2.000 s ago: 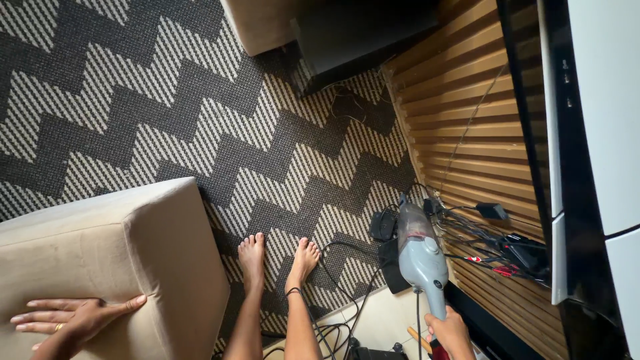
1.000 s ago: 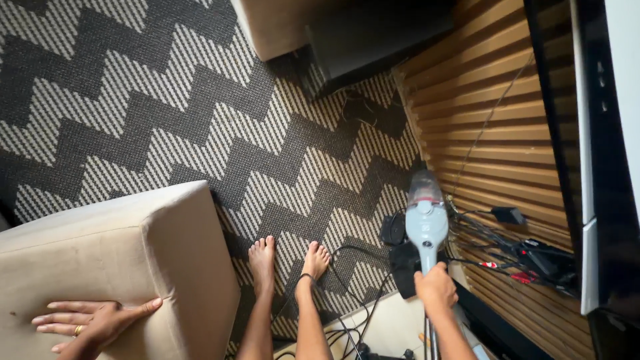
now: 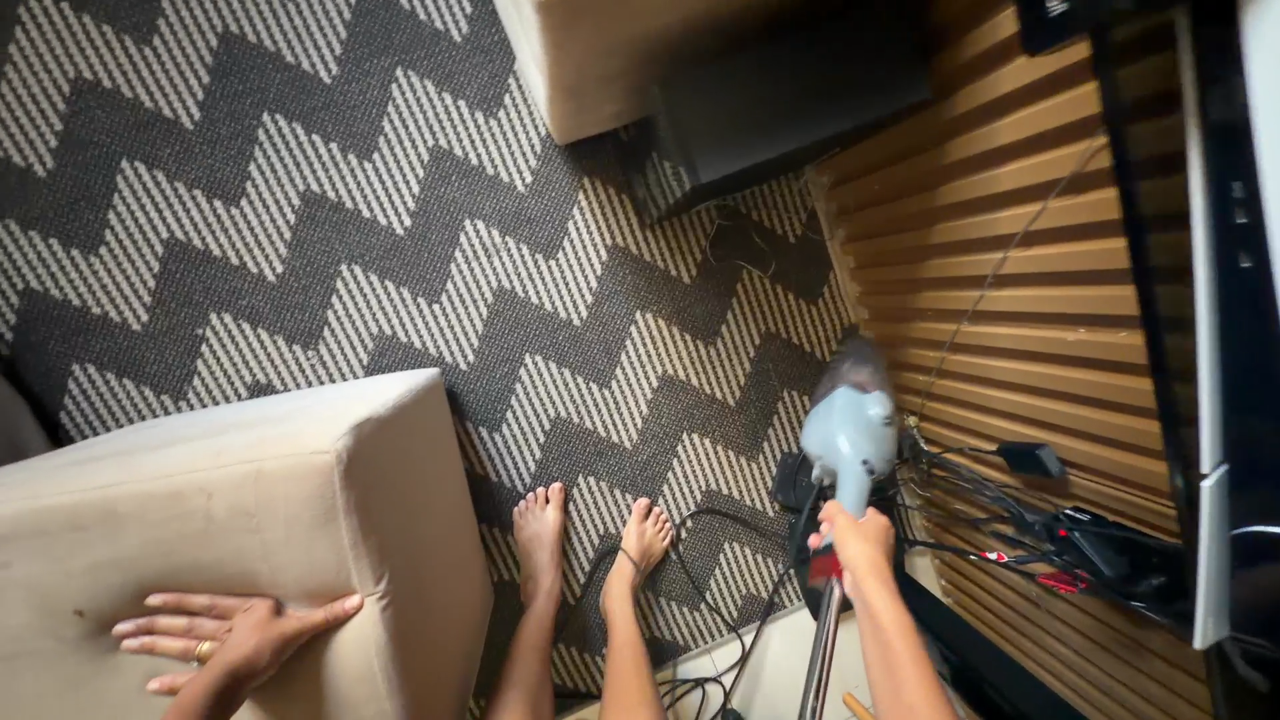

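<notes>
My right hand (image 3: 858, 540) grips the handle of a light blue handheld vacuum cleaner (image 3: 850, 435). Its clear front end, blurred, points away from me at the edge of the zigzag rug (image 3: 520, 330), beside the slatted wood panel (image 3: 1000, 270). A metal tube (image 3: 822, 650) runs back from beneath the hand. My left hand (image 3: 240, 635), with a ring on one finger, rests palm down with fingers spread on the beige upholstered seat (image 3: 200, 520). Nothing is held in it.
Black cables (image 3: 700, 690) lie on the floor and touch my right ankle. More cables and a power adapter (image 3: 1032, 459) hang by the wood panel. A black box-like object (image 3: 790, 110) stands beside another beige upholstered piece (image 3: 600, 70) at the top.
The vacuum cleaner first swung from a slant to nearly straight ahead and now slants to the right, still in my right hand. My left hand has stayed on the seat.
</notes>
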